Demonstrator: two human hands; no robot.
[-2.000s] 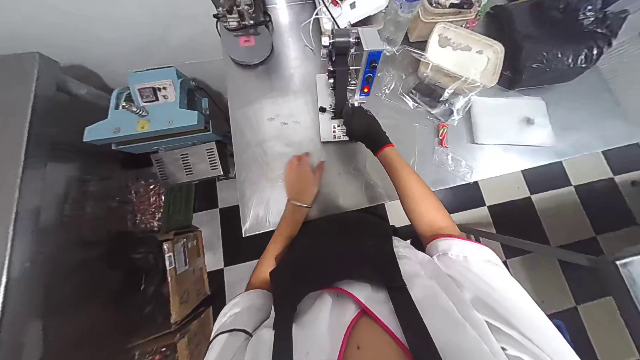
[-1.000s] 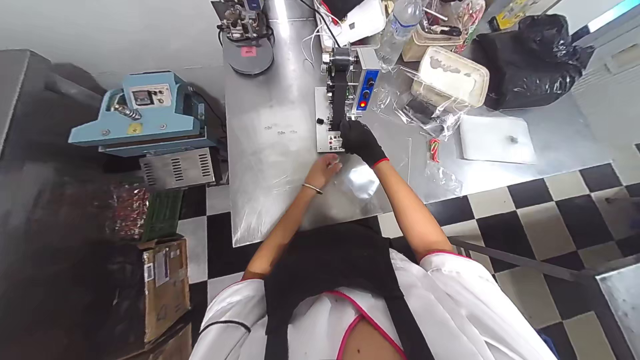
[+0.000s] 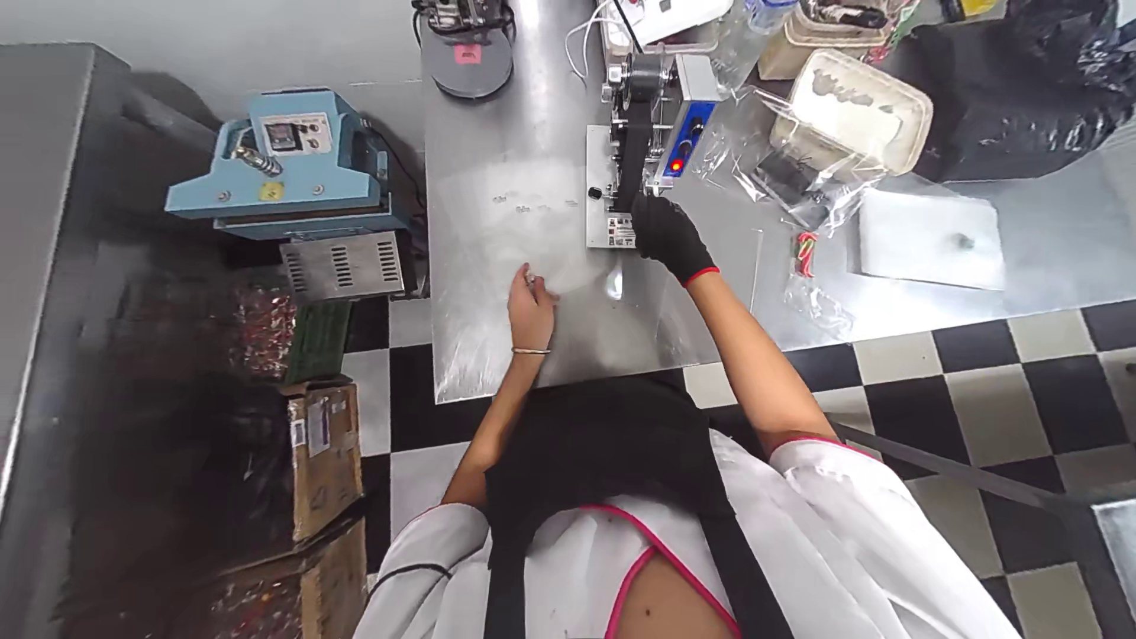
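My left hand [image 3: 532, 311], bare with a thin bracelet, is over the steel table [image 3: 479, 346], below a pale clear plastic sheet or film [image 3: 532, 222] with small dark prints. Its thumb and index finger are bent near each other; whether something small lies between them is unclear. My right hand [image 3: 666, 232], in a black glove with a red cuff, is at the front of a ribbon coding machine [image 3: 635, 151], just right of its printed base plate [image 3: 619, 232]. The glove hides what its fingers touch. A red light glows on the machine's blue control panel [image 3: 689, 140].
A blue press machine [image 3: 293, 169] stands left of the table. A round-based device [image 3: 466, 67] is at the back. On the right are a plastic tub [image 3: 852, 106], clear bags, a red-tied item [image 3: 805, 255], a white lidded box [image 3: 932, 238] and a black plastic bag [image 3: 994, 89].
My left hand has moved left and away from the machine's base plate, where it was one second ago. My right hand remains at the machine's front.
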